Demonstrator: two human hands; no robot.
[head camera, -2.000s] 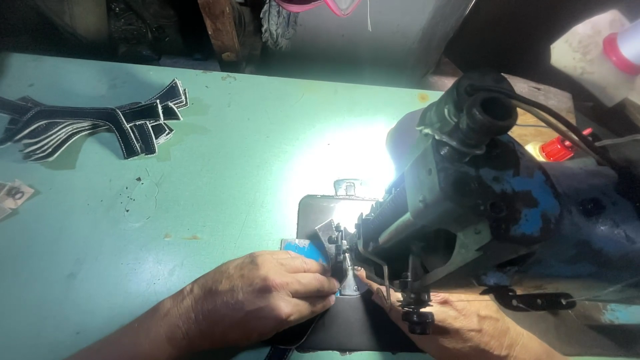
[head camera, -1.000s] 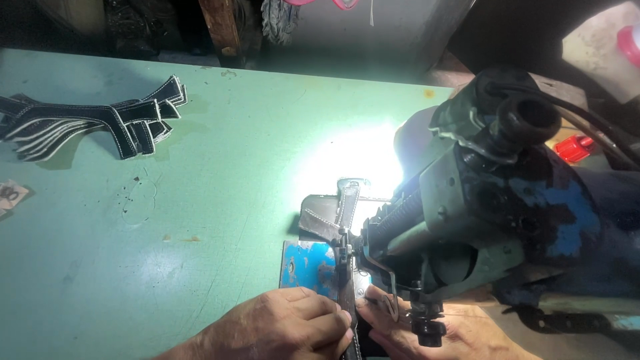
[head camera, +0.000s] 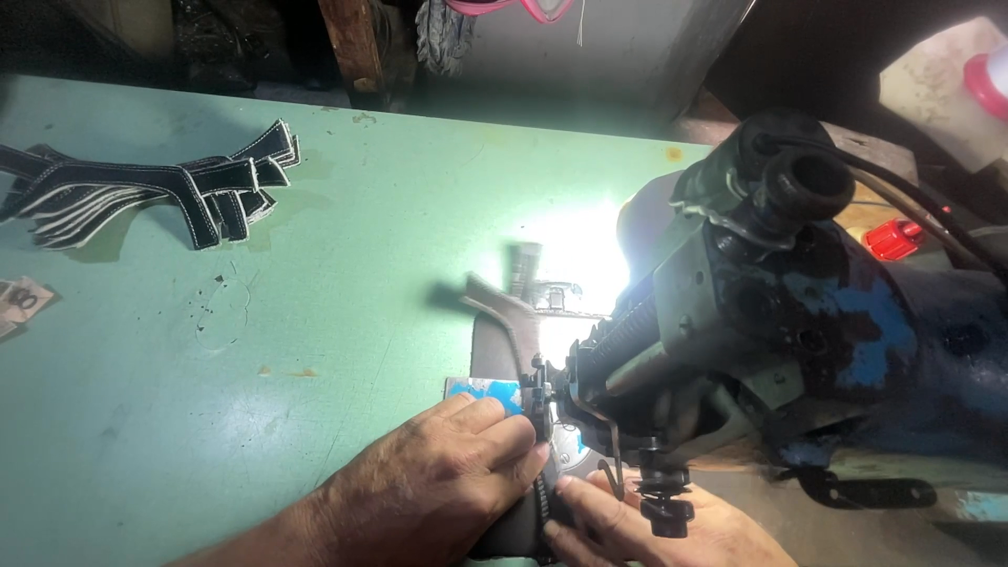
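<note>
A dark strap-like piece with light stitching runs under the presser foot of a worn, blue-and-black sewing machine; its forked end lies beyond the foot. My left hand is at the left of the foot, its fingers closed at the piece's near part. Partly covered by the machine head, my right hand has its fingertips against the right side of the same near part. Whether it pinches the piece cannot be seen. A bright lamp glare washes out the area behind the foot.
Several stacked black pieces with white stitching lie at the far left of the green table. A scrap of printed paper is at the left edge. Thread bits lie nearer the middle. A red cap shows behind the machine.
The dark piece's forked end has moved farther beyond the presser foot. My left hand has shifted about the foot and now covers part of the blue-painted plate.
</note>
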